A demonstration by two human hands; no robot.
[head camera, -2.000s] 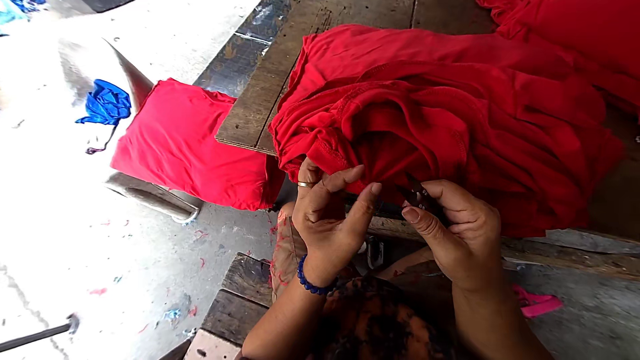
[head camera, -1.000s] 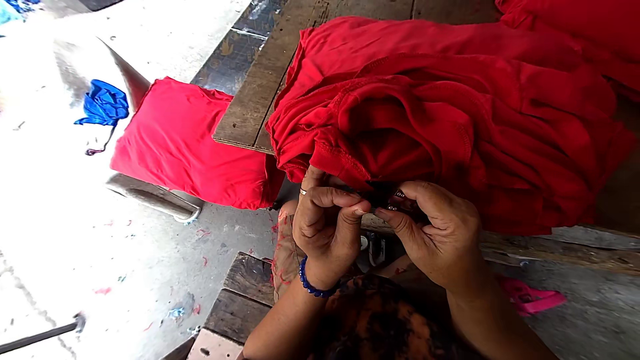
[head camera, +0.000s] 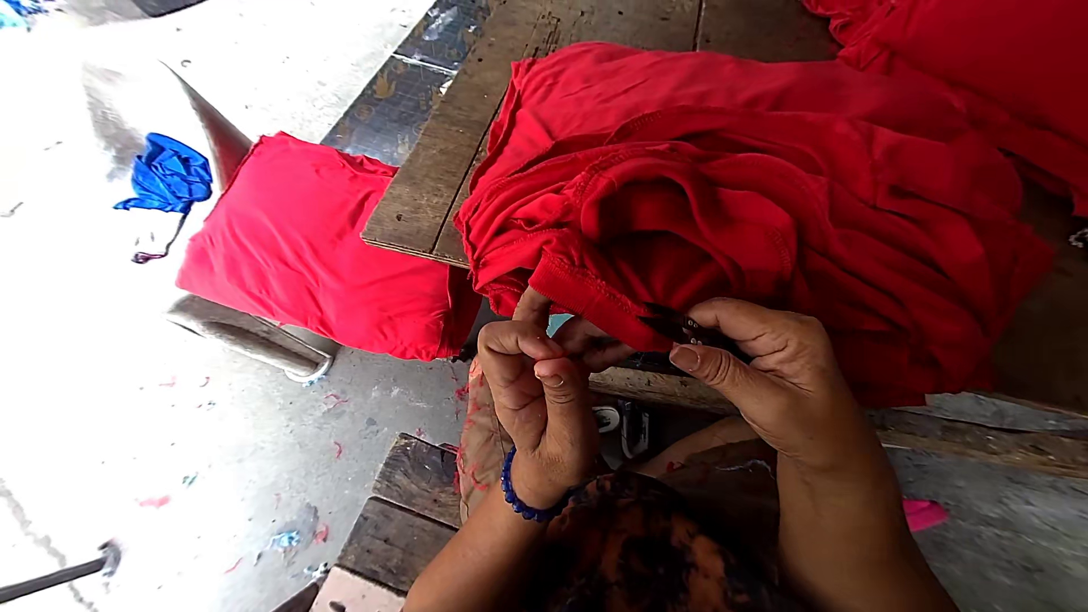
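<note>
A heap of red knit garments (head camera: pixel 765 170) lies on a wooden table, its overlocked ribbed neckband (head camera: pixel 586 293) hanging at the near edge. My left hand (head camera: pixel 544 382), with a blue bead bracelet at the wrist, has some fingers behind that band; thumb and index finger are close together in front of it. Dark thread snips (head camera: pixel 693 330) sit in my right hand (head camera: pixel 765 365), between thumb and fingers. Their points lie at the band's right end. Whether the blades are apart is hard to see, and so is any thread between my left fingertips.
The table's plank corner (head camera: pixel 416 212) juts out at left. Beyond it a red cloth bundle (head camera: pixel 323 246) rests on a low support, with a blue cloth (head camera: pixel 172 172) further left. More red fabric (head camera: pixel 994 68) is at upper right. A wooden bench (head camera: pixel 408 527) stands below, and scraps litter the floor.
My hands, close together at the fabric one second ago, are now further apart. More of the neckband shows over my left fingers, and the snips' points have come to its edge.
</note>
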